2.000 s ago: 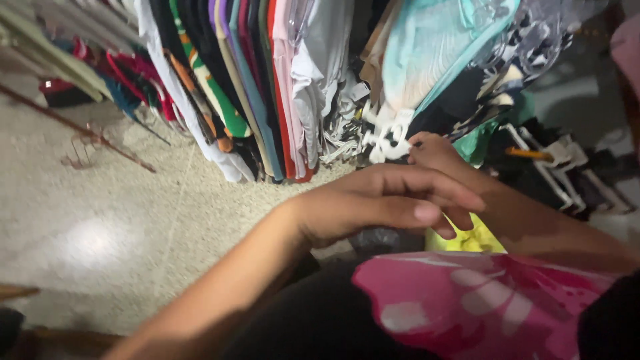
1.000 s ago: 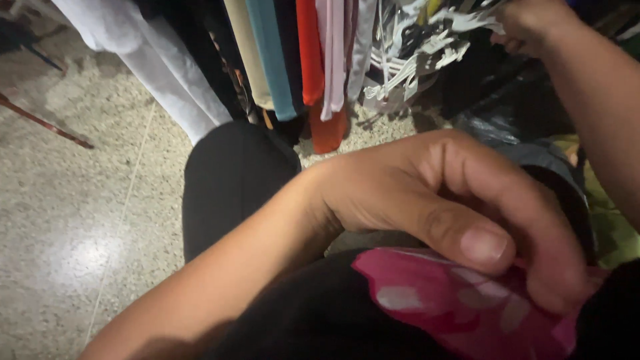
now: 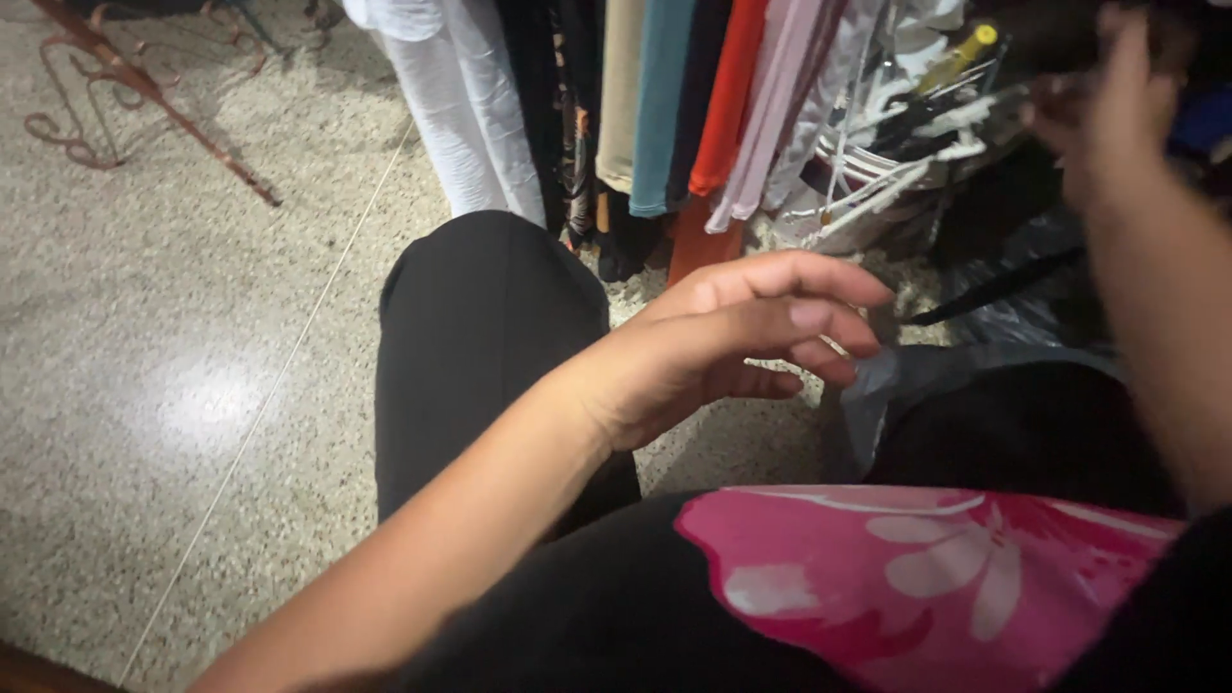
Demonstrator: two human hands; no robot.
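Observation:
My left hand [image 3: 741,337] hovers over the floor in front of my lap, fingers loosely curled and apart, with nothing in it. At the upper right, my right hand [image 3: 1107,115] is blurred against dark things, close to a heap of white plastic hangers [image 3: 895,173]; whether it holds one of them cannot be told. A pink floral cloth [image 3: 924,577] lies across my lap. Garments hang in a row ahead of my left hand, among them a white one [image 3: 462,106], a blue one [image 3: 662,106] and a red one [image 3: 733,96].
My black-clad knee [image 3: 491,356] juts forward left of centre. A rusty scrolled metal stand [image 3: 144,87] is on the speckled floor [image 3: 241,318] at the upper left. Dark and clear plastic bags [image 3: 1001,289] lie below my right hand. Something yellow [image 3: 962,53] sticks up among the hangers.
My left hand has lifted off the pink cloth, where it was one second ago, and its fingers have spread. My right hand was higher beside the hangers then. The view has shifted.

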